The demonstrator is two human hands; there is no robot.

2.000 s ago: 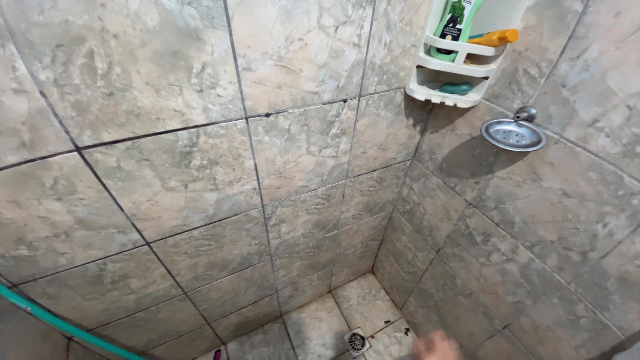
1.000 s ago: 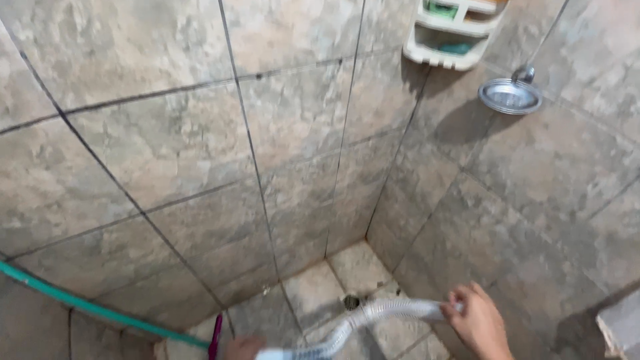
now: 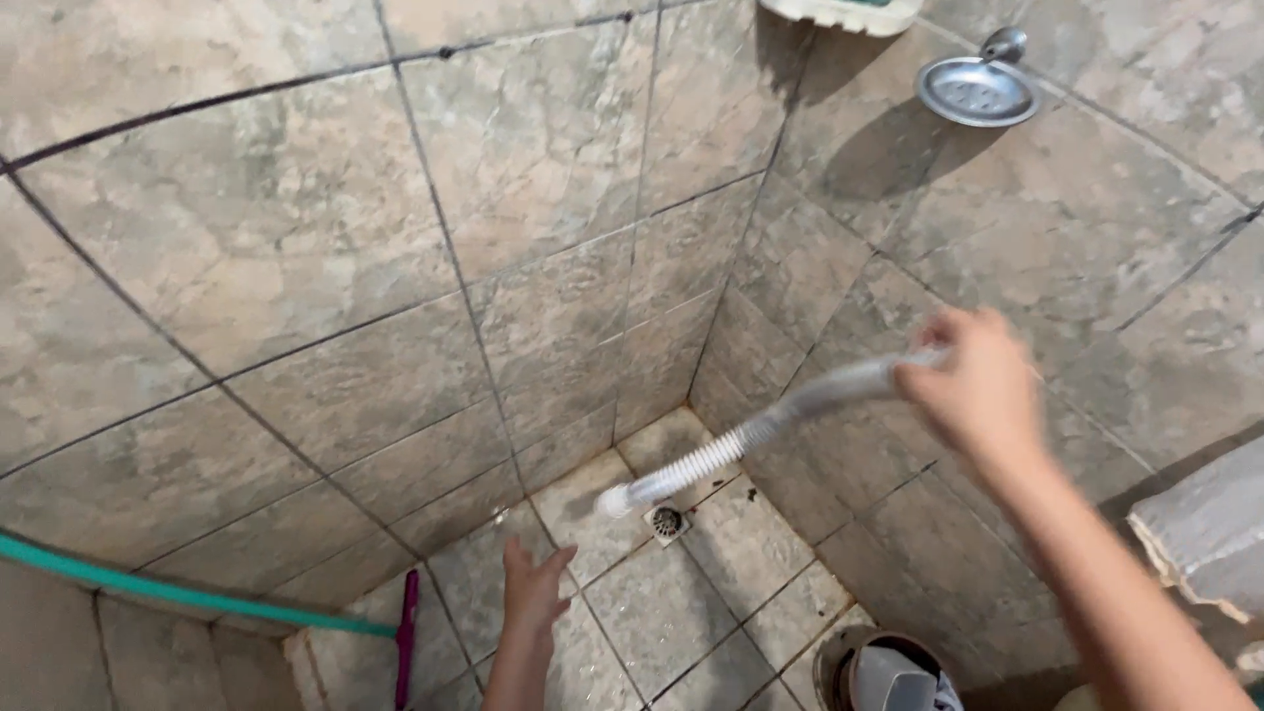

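Note:
My right hand [image 3: 973,380] grips one end of a white corrugated plastic hose [image 3: 736,444], at the right of the view. The hose slants down to the left, and its free end hangs over the floor beside the round drain grate [image 3: 668,521]. My left hand [image 3: 533,583] is low in the middle, below that free end, with its fingers apart and nothing in it. The hose and right hand are somewhat blurred.
A metal soap dish [image 3: 978,94] and a white shelf [image 3: 849,12] are on the tiled walls. A squeegee with a green handle [image 3: 197,597] and purple head [image 3: 406,642] stands at lower left. A bin [image 3: 839,662] is at bottom right, below a broken-edged ledge [image 3: 1200,523].
The hose came into view after the first frame. Since the second, my right hand has lifted its end, and my left hand is now seen open, clear of the hose.

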